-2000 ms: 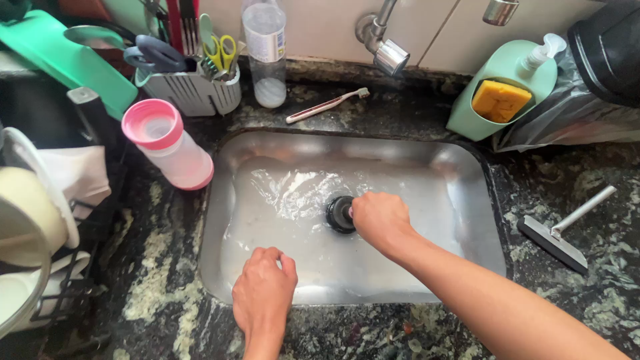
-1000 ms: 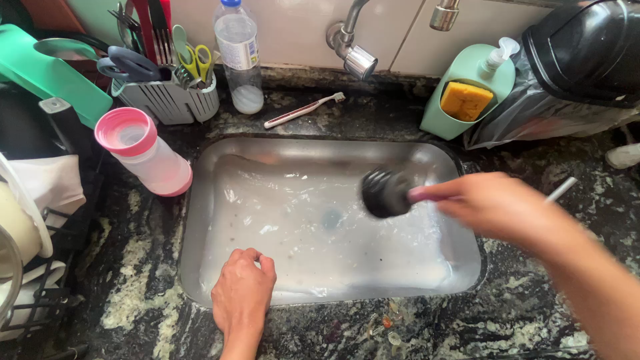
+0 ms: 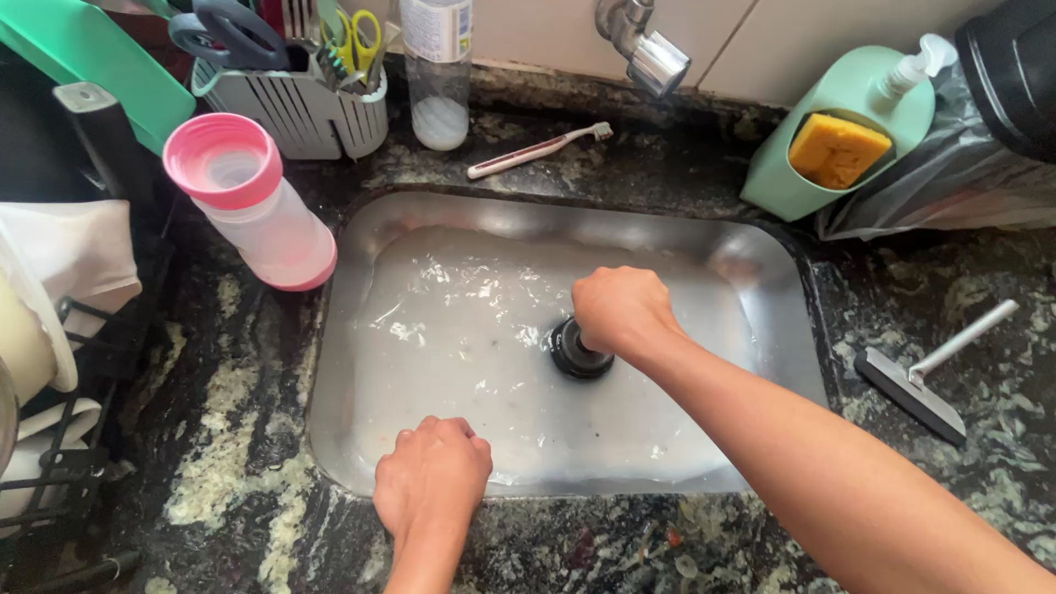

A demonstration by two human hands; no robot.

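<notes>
A stainless steel sink (image 3: 792,363) holds cloudy, rippling water. My right hand (image 3: 623,313) grips a small black plunger (image 3: 580,353) from above; its handle is hidden inside my fist. The plunger's black rubber cup stands partly in the water, right of the middle of the basin. My left hand (image 3: 433,470) rests with curled fingers on the front rim of the sink, left of the middle. Its fingertips are hidden, and I see no object in it. Above the far edge of the basin a chrome faucet (image 3: 657,62) sticks out from the tiled wall.
Left of the sink stand a pink-rimmed bottle (image 3: 285,235), a grey cutlery holder (image 3: 280,111) and a dish rack (image 3: 62,462). Behind it are a clear plastic bottle (image 3: 440,82) and a toothbrush (image 3: 536,155). On the right are a green soap dispenser (image 3: 858,82) with a sponge (image 3: 837,150) and a squeegee (image 3: 912,392).
One second ago my right hand held the plunger up over the right side of the sink; now its cup is down in the water, farther left. My left hand stays at the front rim.
</notes>
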